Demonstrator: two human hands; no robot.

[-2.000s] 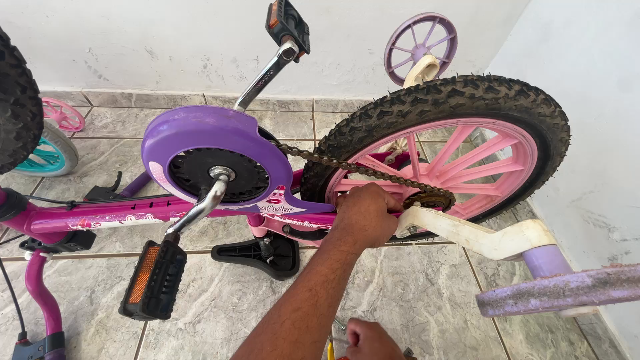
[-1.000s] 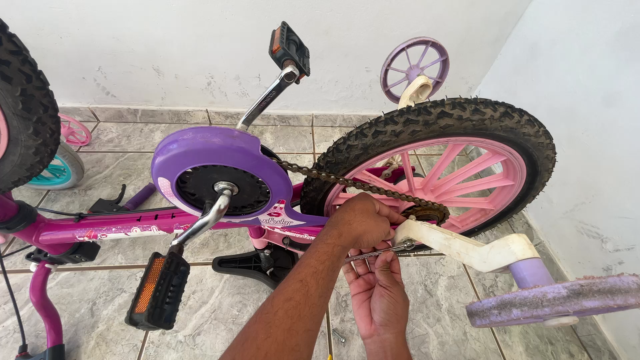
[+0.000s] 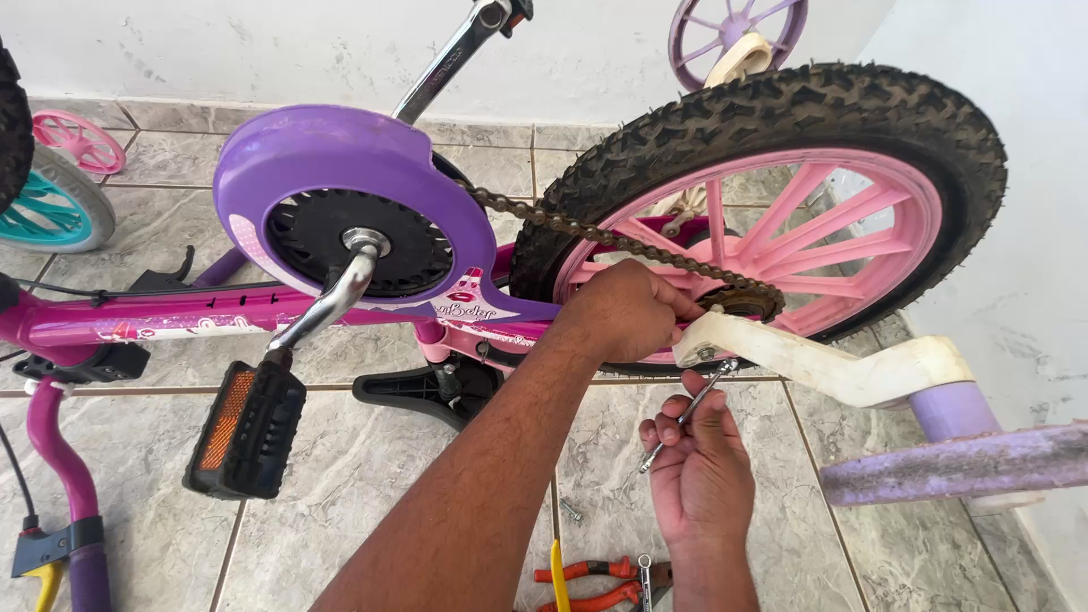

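A pink children's bicycle rests upside down, its rear wheel (image 3: pixel 850 221) at the right and its chain (image 3: pixel 595 234) running from the purple chain guard (image 3: pixel 340 127) to the rear sprocket. My left hand (image 3: pixel 625 310) reaches over the frame, fingers at the rear axle beside the cream training wheel bracket (image 3: pixel 807 348); what its fingertips touch is partly hidden. Below the bracket, my right hand (image 3: pixel 701 459) holds a slim metal wrench (image 3: pixel 687 415) at a slant, its upper end close to the bracket's bolt (image 3: pixel 705 353).
Orange-handled pliers (image 3: pixel 595 568), a small wrench (image 3: pixel 646 582) and a loose bolt (image 3: pixel 570 510) lie on the tiled floor. A pedal (image 3: pixel 242 429) juts out at left. The purple training wheel (image 3: pixel 960 463) sticks out at right. White walls stand behind and right.
My right hand has risen from the bottom edge to the bracket, then drawn slightly down from it, wrench in its fingers. My left hand stays by the rear axle. The view has moved closer.
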